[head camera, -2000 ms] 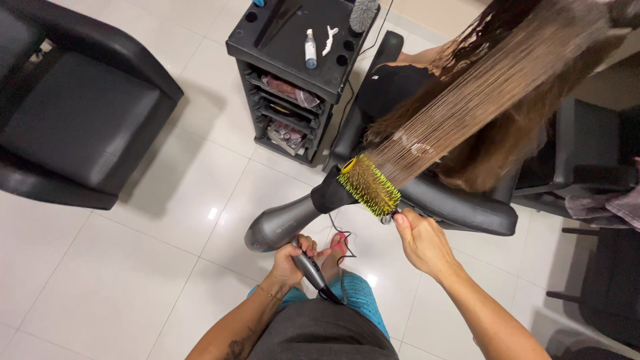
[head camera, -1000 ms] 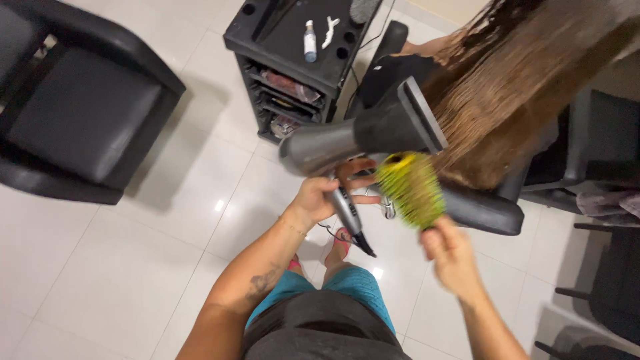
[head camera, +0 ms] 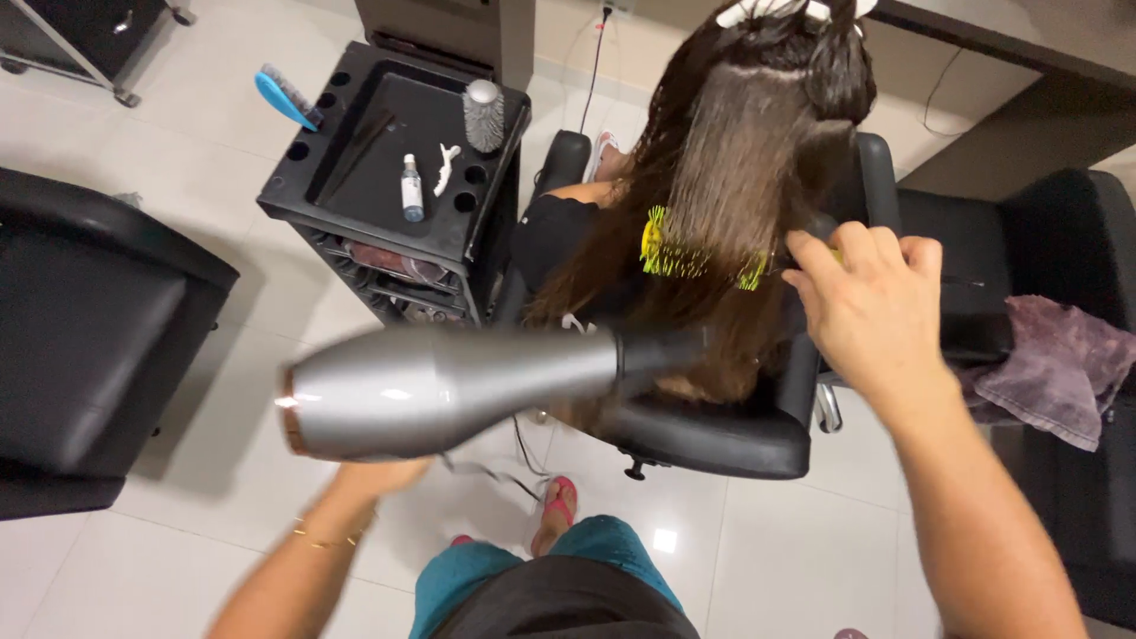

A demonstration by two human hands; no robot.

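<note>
A grey hair dryer [head camera: 444, 386] with a black nozzle lies across the middle of the view, its nozzle toward the lower hair. Beneath its body, my left hand [head camera: 383, 475] is mostly hidden and holds it; the handle does not show. At the right, my right hand [head camera: 861, 284] grips the end of a round brush with yellow-green bristles [head camera: 657, 248]. The brush lies crosswise under a smooth section of long brown hair [head camera: 732, 177]. This hair belongs to a person seated in a black salon chair, with upper hair pinned by white clips [head camera: 741, 12].
A black salon trolley [head camera: 284, 200] at the left carries a small bottle [head camera: 412, 188], a white clip [head camera: 446, 169], a grey round brush [head camera: 484, 115] and a blue brush [head camera: 282, 98]. Black chairs stand at both sides. A purple towel [head camera: 1056, 373] hangs at the right. A cord trails near my feet.
The brush, out of the hair one second ago, is now under a hair section nearer the seated person's head. The dryer's nozzle has swung away from me. The view has shifted.
</note>
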